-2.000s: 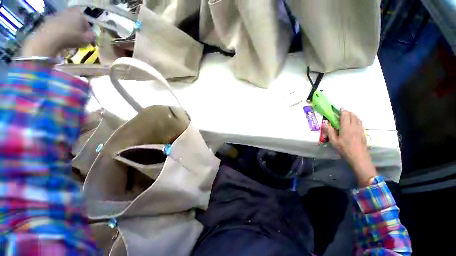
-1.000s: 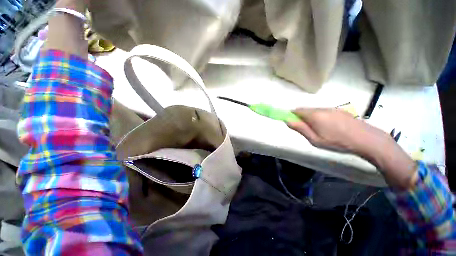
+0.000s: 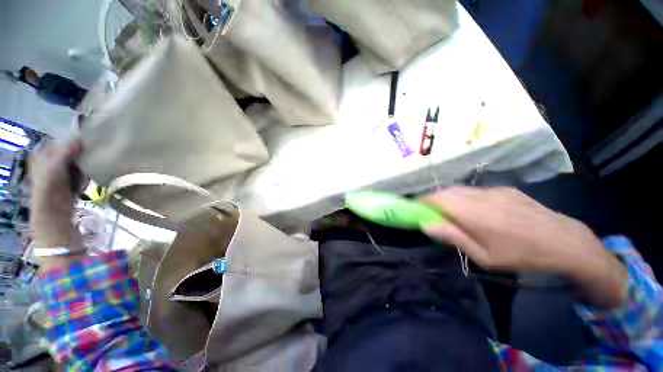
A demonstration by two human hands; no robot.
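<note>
My left hand, blurred and with a band at the wrist, grips the left edge of a beige tote bag; its fingers are partly hidden. This bag leans over the table's left part. My right hand is shut on a green-handled tool, held above my lap near the table's front edge; its dark shaft cannot be made out. An open beige bag stands at my left, with a raised handle loop, an inner pocket and a blue-wrapped fitting.
Other beige bags stand along the back of the white-covered table. A purple item, red-and-black snips and a dark strip lie on the table. Loose threads hang at its front edge. A person is far left.
The bag at my left hand has come down and left, its broad side now showing. My right hand moved the green-handled tool from over the table to above my lap. The view has shifted.
</note>
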